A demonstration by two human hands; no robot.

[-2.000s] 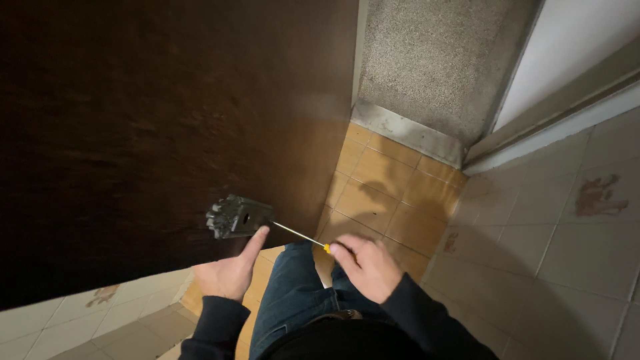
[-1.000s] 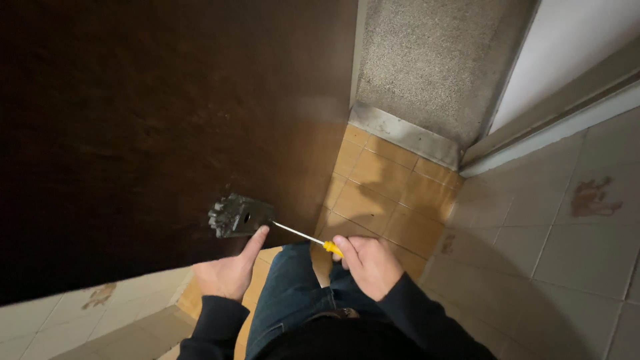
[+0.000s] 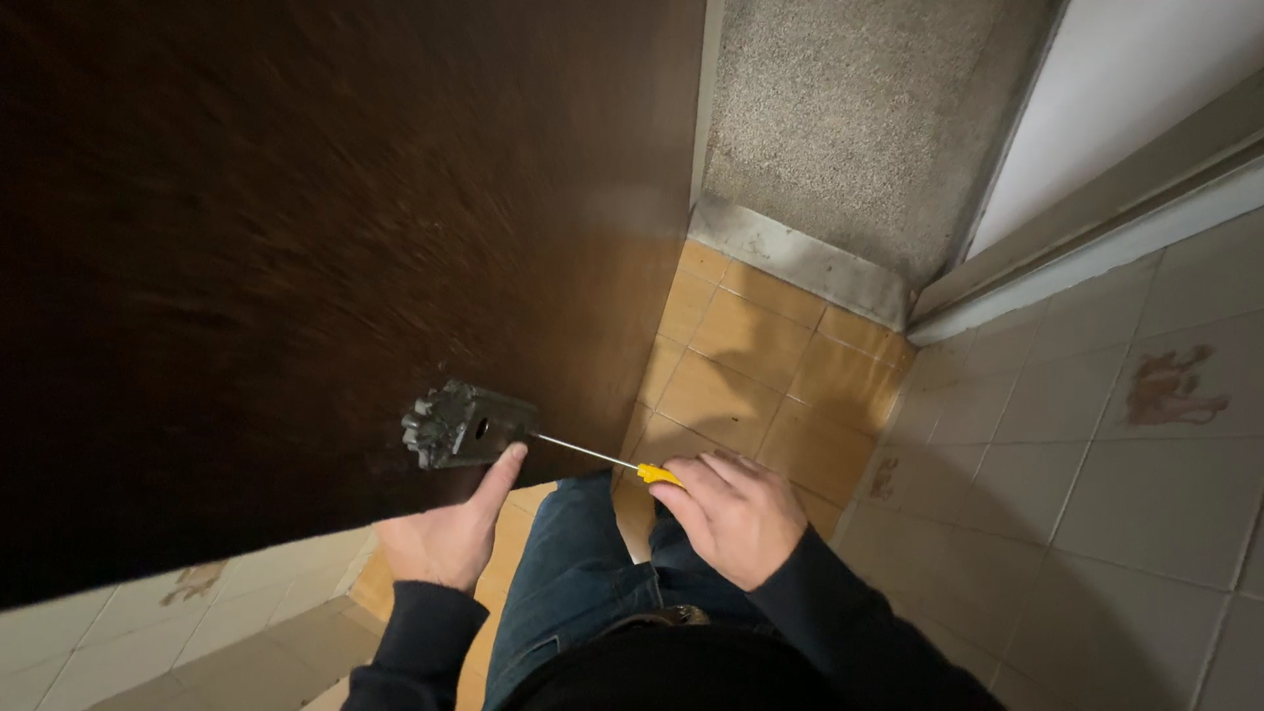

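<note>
A dark metal lock case [image 3: 484, 428] with a round hole and a lobed knob sits against the face of a dark wooden door [image 3: 395, 247], near its lower edge. My left hand [image 3: 449, 528] is at that edge, its thumb touching the case and its fingers hidden behind the door. In my right hand [image 3: 736, 509] is a screwdriver [image 3: 659, 475] with a yellow handle. Its thin shaft points left, and the tip meets the right end of the case; the exact contact is too small to tell.
A tiled wall [image 3: 1066, 474] runs down the right side, beside a door frame [image 3: 1086, 237]. A stone threshold [image 3: 800, 262] lies between orange floor tiles [image 3: 750, 336] and a speckled floor [image 3: 839, 128]. My legs in jeans [image 3: 553, 592] are just below the door's edge.
My right fingers have shifted on the screwdriver, and more of its yellow handle showed one second ago than two seconds ago. The left hand keeps its place on the door's edge.
</note>
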